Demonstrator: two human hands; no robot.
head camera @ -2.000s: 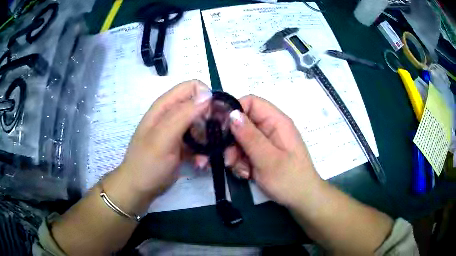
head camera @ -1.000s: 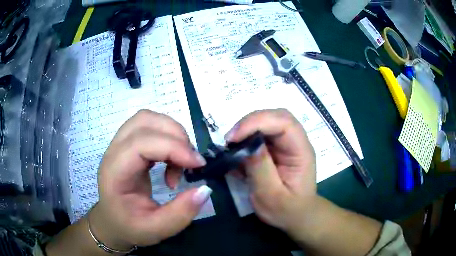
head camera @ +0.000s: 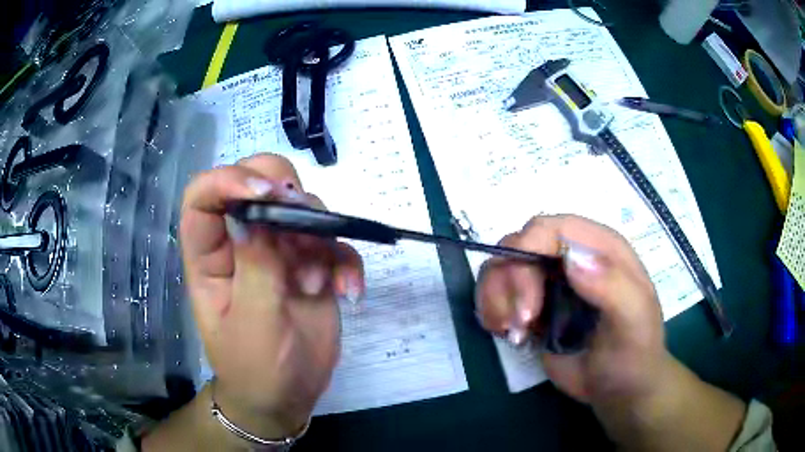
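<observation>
A matte black ring-ended arm (head camera: 353, 226) is held above the papers, seen nearly edge-on. My left hand (head camera: 265, 265) grips its ring end between thumb and fingers. My right hand (head camera: 578, 305) grips the thicker block end, which the fingers partly hide. Under the arm lie two printed sheets, a left one (head camera: 388, 309) and a right one (head camera: 494, 88). A small silvery fitting (head camera: 464, 226) lies at the right sheet's left edge, just beyond the arm.
Two black sample arms (head camera: 311, 88) rest on the left sheet. A digital caliper (head camera: 618, 150) lies on the right sheet, a dark pen (head camera: 666, 109) beside it. Blister trays with black parts (head camera: 79, 177) stand left. A yellow-handled tool (head camera: 766, 163) and tape roll (head camera: 764, 81) lie right.
The arm has turned from a short slanted view between my hands to a long edge-on one. My hands have moved apart, the left one raised. The view has shifted, so the bench appears further right.
</observation>
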